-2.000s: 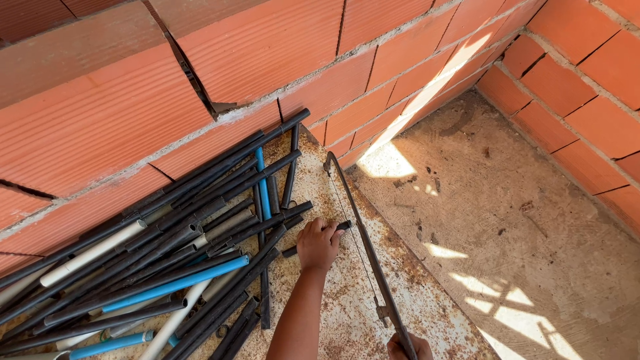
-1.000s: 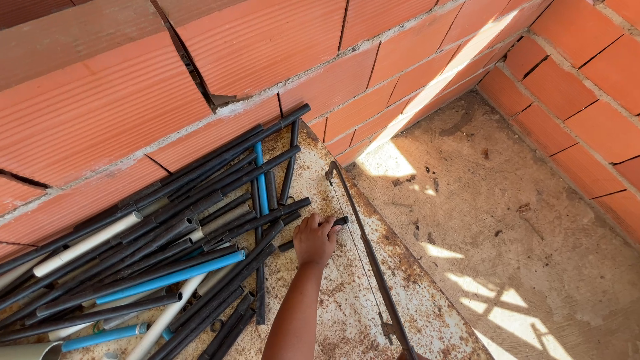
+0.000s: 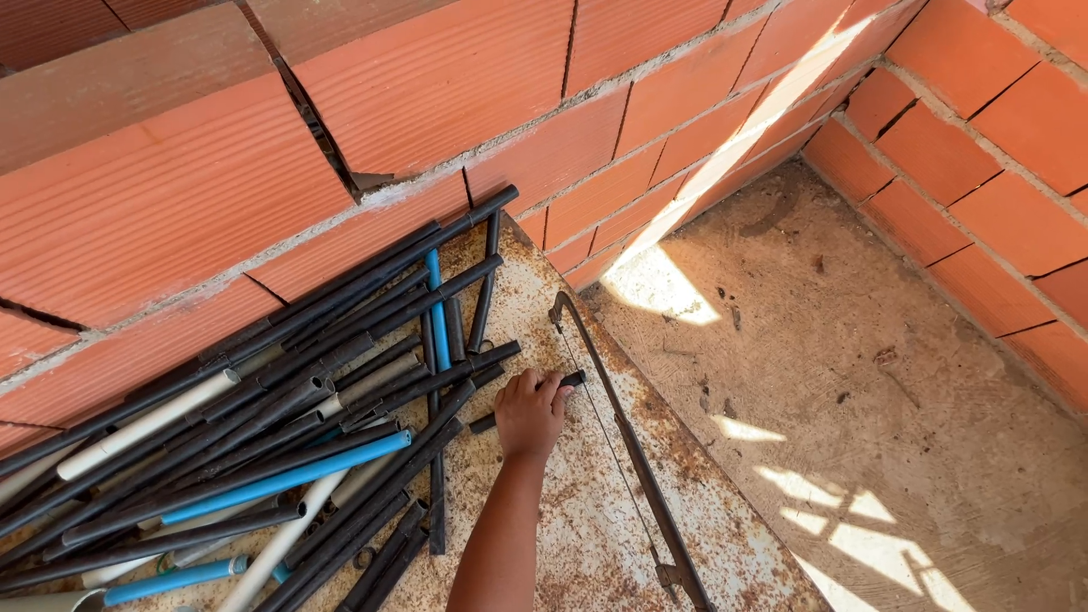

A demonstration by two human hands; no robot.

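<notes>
My left hand (image 3: 529,414) is closed around a short black plastic pipe (image 3: 483,422) and holds it against the rusty metal tabletop (image 3: 561,518). The pipe's right end sticks out past my fingers, where the thin blade of a hacksaw (image 3: 631,442) crosses it. The saw's bowed frame slants from upper left to lower right, to the right of my left hand. The saw's handle lies beyond the bottom edge, and my right hand is out of the frame.
Black, blue and whitish plastic pipes (image 3: 255,459) lie in a loose pile left of my hand. A hollow-brick wall (image 3: 510,153) runs along the table's back, and another brick wall (image 3: 977,195) stands at right. The concrete floor (image 3: 816,340) lies below the table's right edge.
My right hand, seen on the saw's handle two seconds ago, has left the view at the bottom with the handle. My left hand keeps its hold on the short pipe.
</notes>
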